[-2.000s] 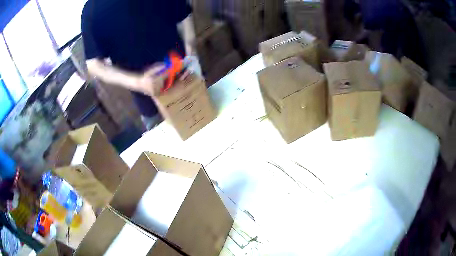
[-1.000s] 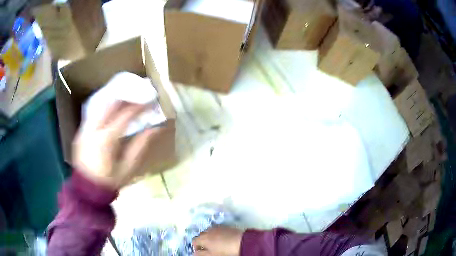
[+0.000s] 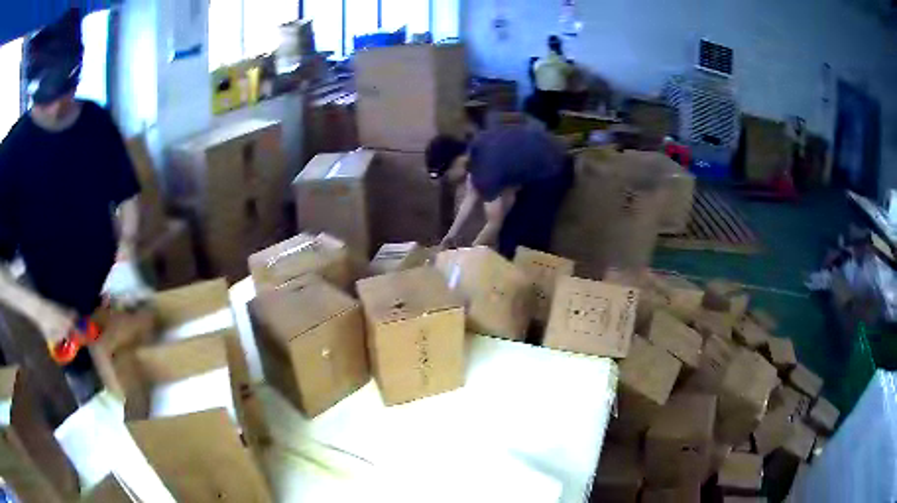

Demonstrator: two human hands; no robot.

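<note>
Neither of my hands is in view. Open cartons stand at the left of the table, one with a white foam sheet [image 3: 190, 397] inside and its near flap [image 3: 202, 460] folded outward. Closed cartons [image 3: 413, 336] stand in a group at the table's far side. The foam sheet stack [image 3: 462, 479] glares white at the near edge and blends into the whitish tabletop [image 3: 531, 393].
A coworker [image 3: 64, 196] at the left holds an orange-red tape gun [image 3: 74, 339] and has a whitish glove. Another person [image 3: 516, 177] bends behind the cartons. Loose cartons [image 3: 679, 432] heap up right of the table. A pale plastic-wrapped sheet [image 3: 851, 447] stands at the right edge.
The view has swung up and to the right. Both my hands, seen a second ago at an open carton and at crumpled plastic, are out of the picture.
</note>
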